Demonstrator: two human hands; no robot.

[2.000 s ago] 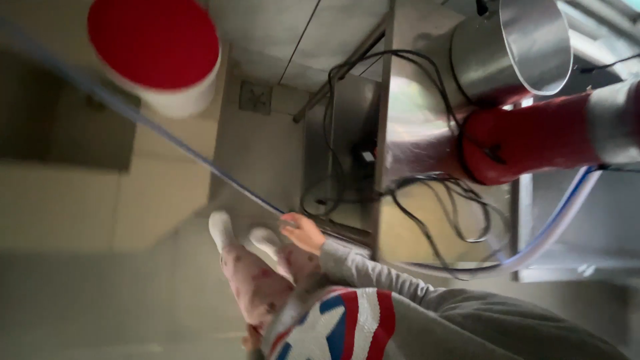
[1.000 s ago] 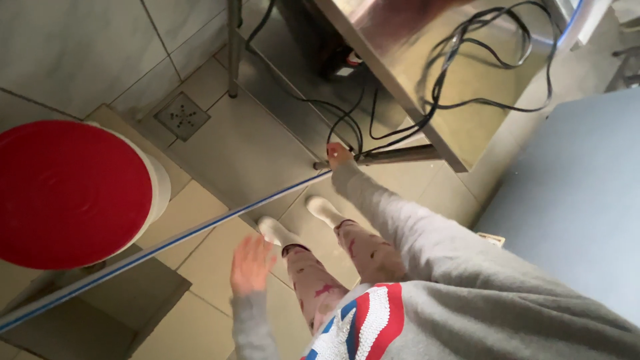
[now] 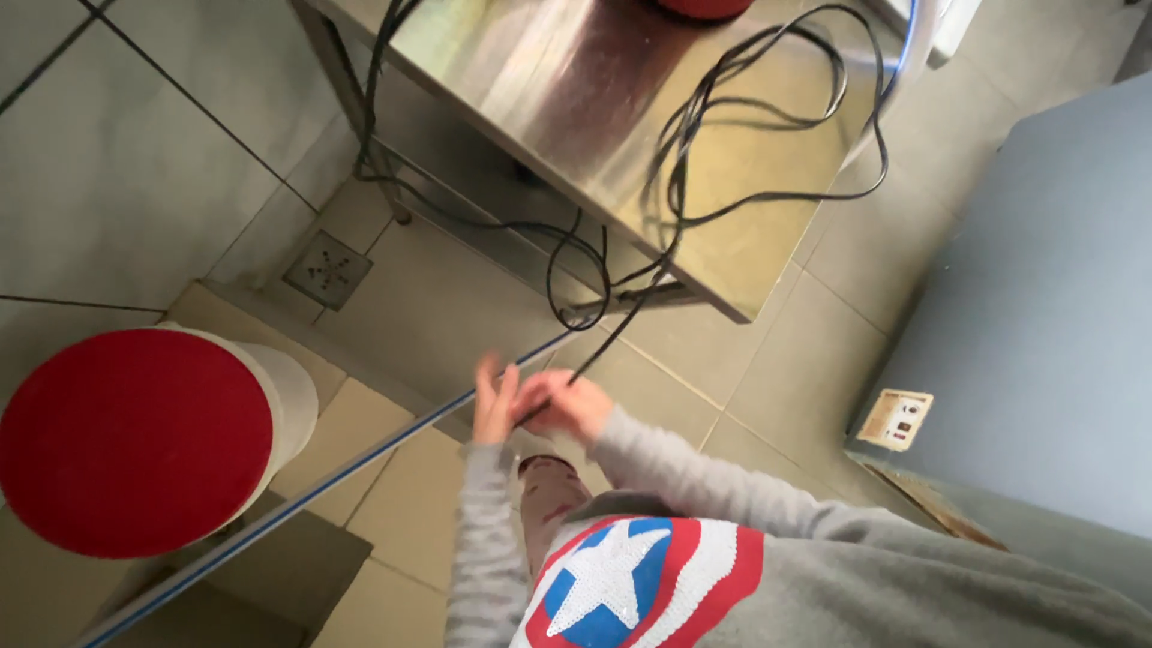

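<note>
My right hand (image 3: 571, 400) is closed around a black cable (image 3: 621, 328), which runs up to loose loops on a metal table. Close beside it, at the left, my left hand (image 3: 495, 400) has its fingers raised and apart, blurred. The cable's lower end lies between the two hands; whether it touches the left one is unclear. A clear hose with a blue stripe (image 3: 342, 481) passes behind my left hand, slanting from the lower left up toward the table leg.
The stainless steel table (image 3: 540, 117) stands ahead, with a red object (image 3: 706, 7) at its top edge. A white bucket with a red lid (image 3: 135, 441) is at left, near a floor drain (image 3: 327, 270). A large grey-blue surface (image 3: 1035, 315) bearing a sticker fills the right.
My right hand was on the striped hose two seconds ago and now holds the black cable. My left hand, apart from the right one a second ago, is now beside it. The view has shifted and turned.
</note>
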